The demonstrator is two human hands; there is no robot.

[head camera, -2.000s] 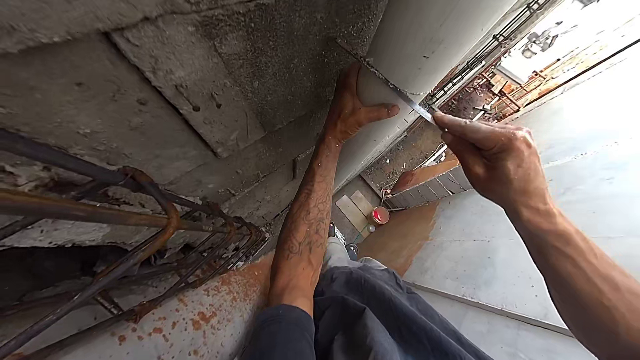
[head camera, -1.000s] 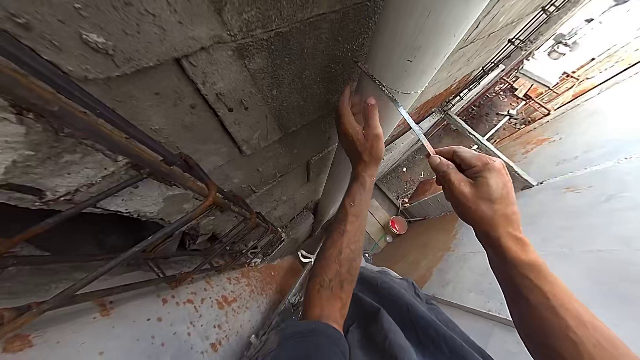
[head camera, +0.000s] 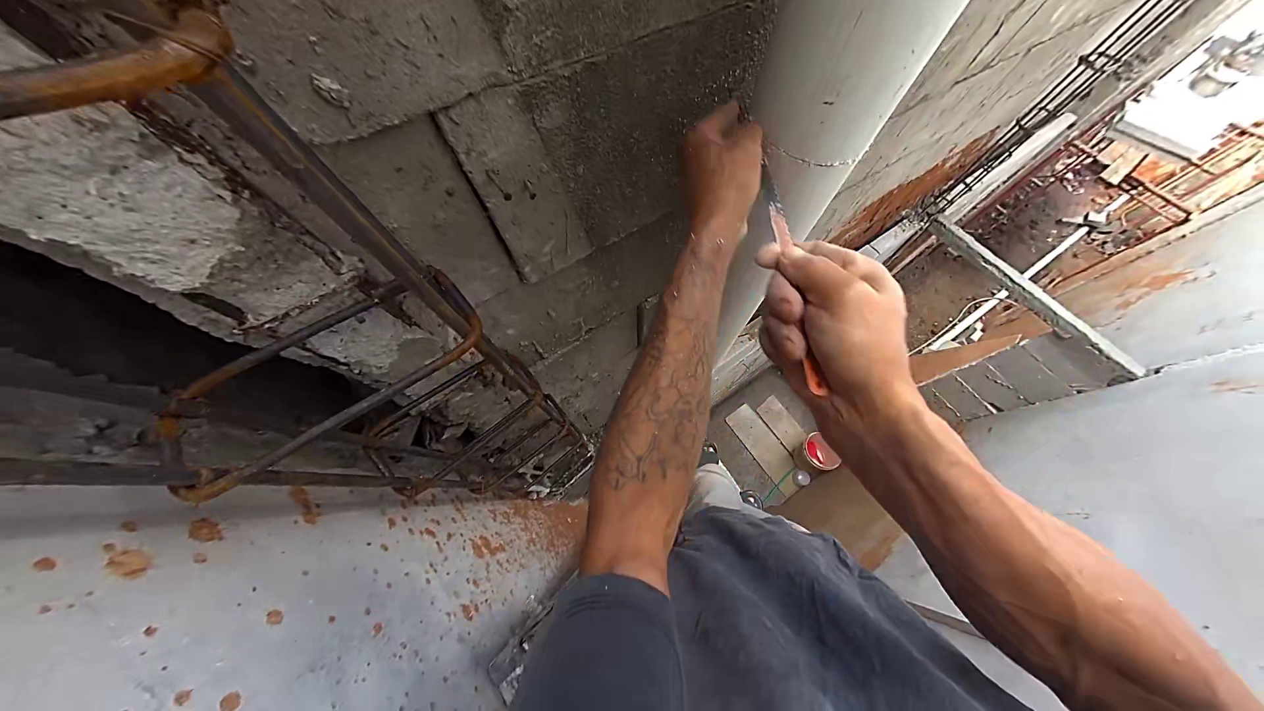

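Note:
A grey plastic pipe (head camera: 829, 89) runs along the block wall, with a thin jagged line across its side. My right hand (head camera: 839, 316) grips a narrow saw blade (head camera: 776, 212) by its near end; a bit of orange handle shows below the fingers. The blade points up along the pipe's left side. Between the pipe and the wall, my left hand (head camera: 724, 163) is bent with its fingers curled near the far end of the blade. Whether those fingers hold the blade tip cannot be made out.
A rusty rebar cage (head camera: 444, 326) juts out at the left, beside broken concrete. The block wall (head camera: 553, 168) lies close behind my left hand. Far below are a red-and-white bucket (head camera: 818, 452) and boards (head camera: 760, 444). A grey beam (head camera: 1037, 296) crosses at the right.
My left hand has gone from spread fingers to curled ones beside the pipe. The blade has swung from slanting across the pipe to lying more along it. The view has shifted.

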